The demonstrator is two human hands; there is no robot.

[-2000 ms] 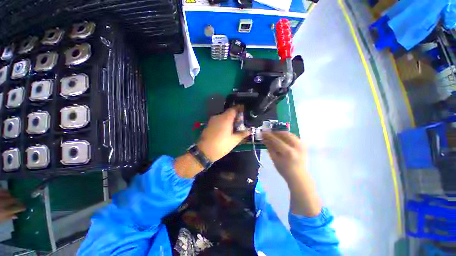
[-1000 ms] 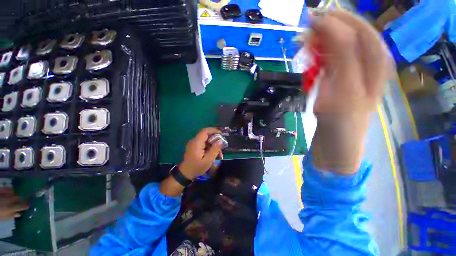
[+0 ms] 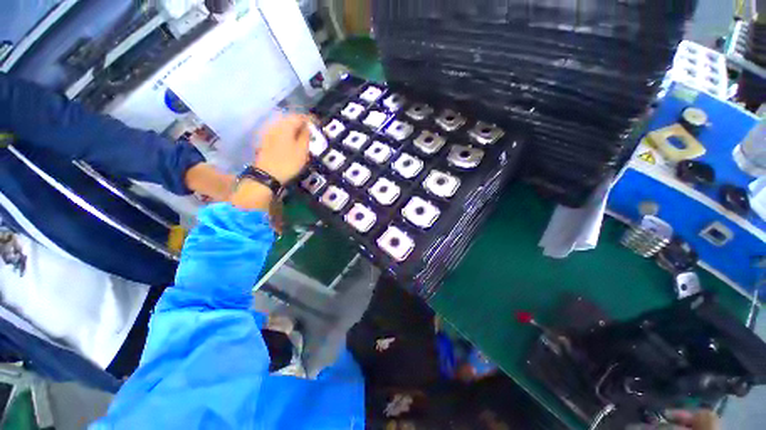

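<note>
My left hand [image 3: 284, 149], with a black wristband, is at the left edge of the open black tray [image 3: 495, 172]. Its fingers are on a bright silver housing [image 3: 317, 139] that stands tilted at the tray's edge. The tray's square pockets hold several silver housings with round dark centres, such as one housing [image 3: 396, 243] at the near corner. The black clamp fixture [image 3: 621, 357] is at the lower right, dark and partly cut off. A small part of my right hand [image 3: 695, 418] shows at the bottom edge beside the fixture; its fingers are not clear.
A tall black tray stack [image 3: 537, 76] stands behind the open tray. A blue box [image 3: 672, 193] is at the right, with silver parts [image 3: 647, 237] before it. White paper [image 3: 579, 222] hangs beside the stack. Another person's dark blue sleeve [image 3: 109, 134] reaches in from the left.
The view has swung left. My left hand has moved from before the fixture to the tray's far left side with the housing. My right hand has left the red handle and is low at the picture's edge.
</note>
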